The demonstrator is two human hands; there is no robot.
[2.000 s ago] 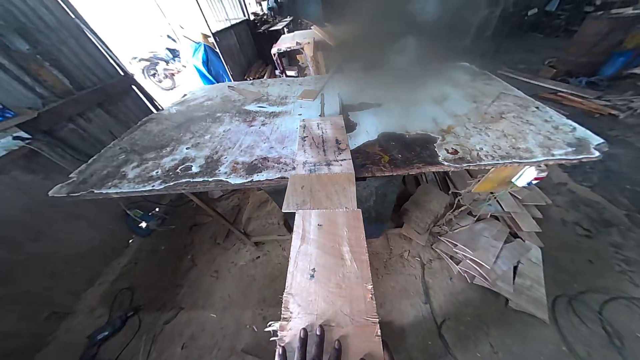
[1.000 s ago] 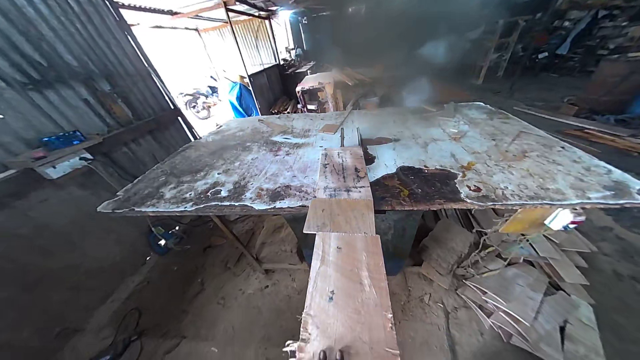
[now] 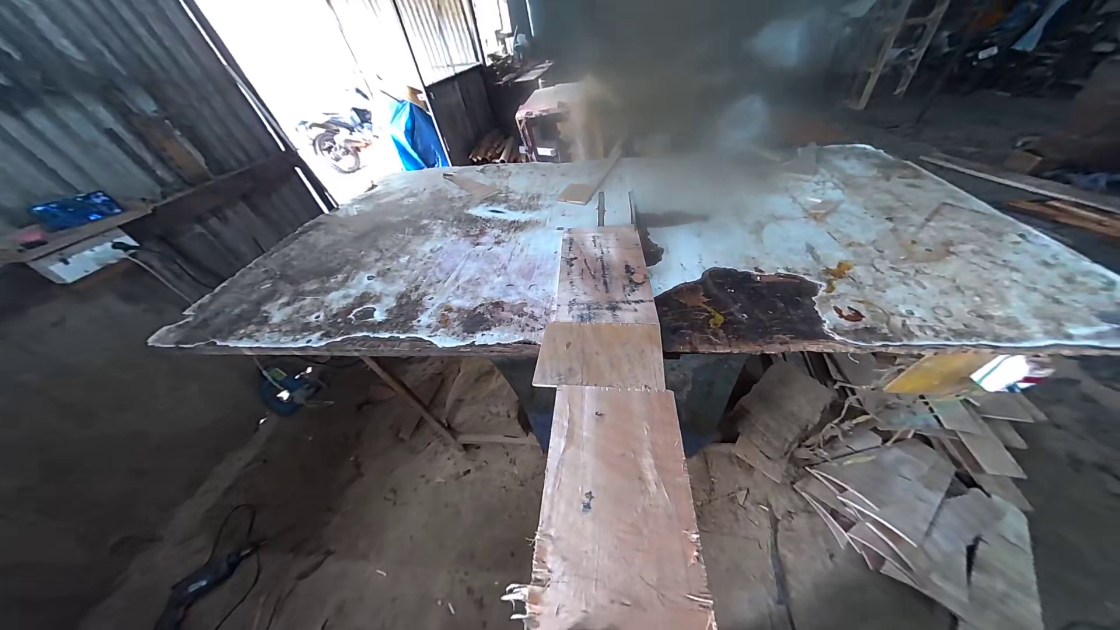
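Observation:
Neither my left hand nor my right hand shows in the head view now. A long wooden board (image 3: 619, 507) with splintered edges runs from the bottom edge of the view towards a worn table (image 3: 420, 271). Its far end meets a short, paler wooden piece (image 3: 600, 354) at the table's near edge. Beyond that, a dark-marked board (image 3: 605, 276) lies on the tabletop, with two thin upright strips (image 3: 601, 210) just past its far end. What holds the near end of the long board is out of view.
Thin wood offcuts (image 3: 901, 499) are piled on the floor at right. A corded power tool (image 3: 206, 582) lies at lower left. A power strip (image 3: 83, 254) is fixed by the corrugated wall. Small wood scraps (image 3: 579, 192) rest on the table. A blurry patch hides part of the far background.
Fingers lay on the near end of the long board two seconds ago; only fingertips showed a second ago, and none show now. The view has shifted.

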